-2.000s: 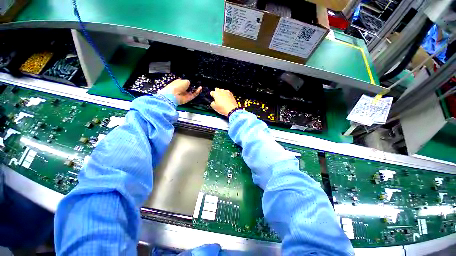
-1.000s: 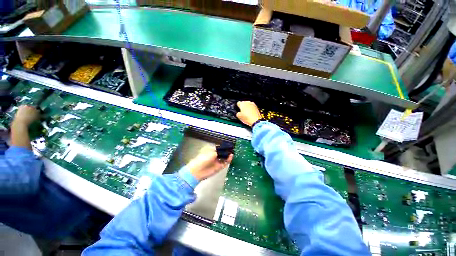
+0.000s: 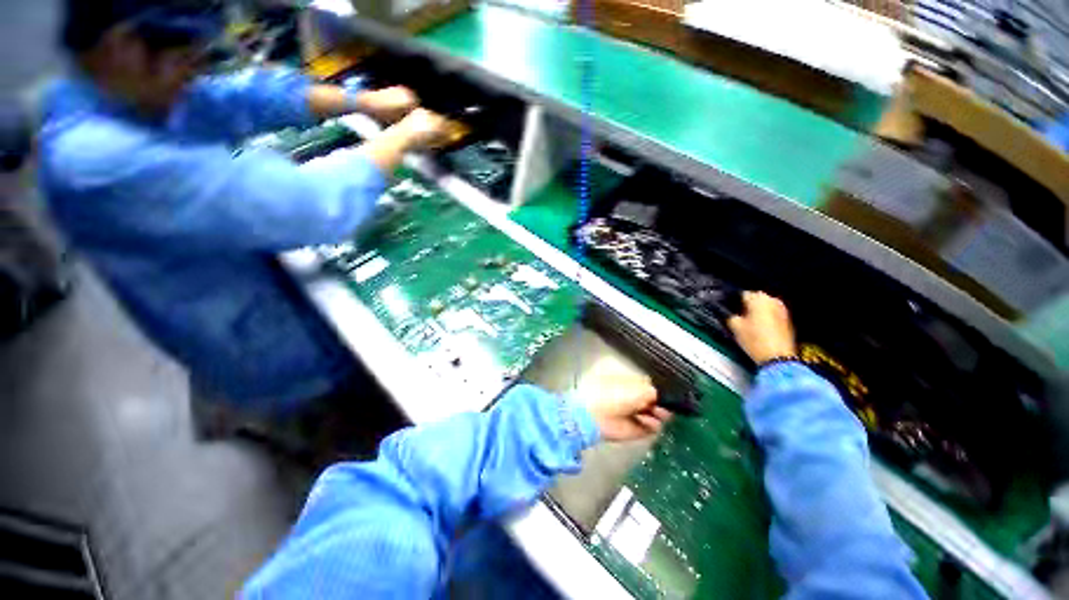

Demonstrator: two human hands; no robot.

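Note:
My left hand (image 3: 621,404) is above the gap beside a green circuit board (image 3: 701,498). Its thumb and fingertips look black; blur hides whether this is only finger cots or also a held part. My right hand (image 3: 764,328) reaches into the black bins behind the board, between grey components (image 3: 694,287) and yellow components (image 3: 846,381). Its fingertips are lost against the dark bin, so what they hold cannot be told. Silver components (image 3: 627,249) lie in the leftmost bin of this row.
A co-worker (image 3: 199,211) at the left reaches toward other bins. Another circuit board (image 3: 457,275) lies left of the bare conveyor bed (image 3: 598,466). A blue cord (image 3: 584,152) hangs across the view. A green shelf (image 3: 656,88) with cardboard boxes (image 3: 1043,152) overhangs the bins.
The view has swung left and tilted, bringing the co-worker into sight. My left hand came back from the bins to above the gap between the first two frames. My right hand stays at the bins.

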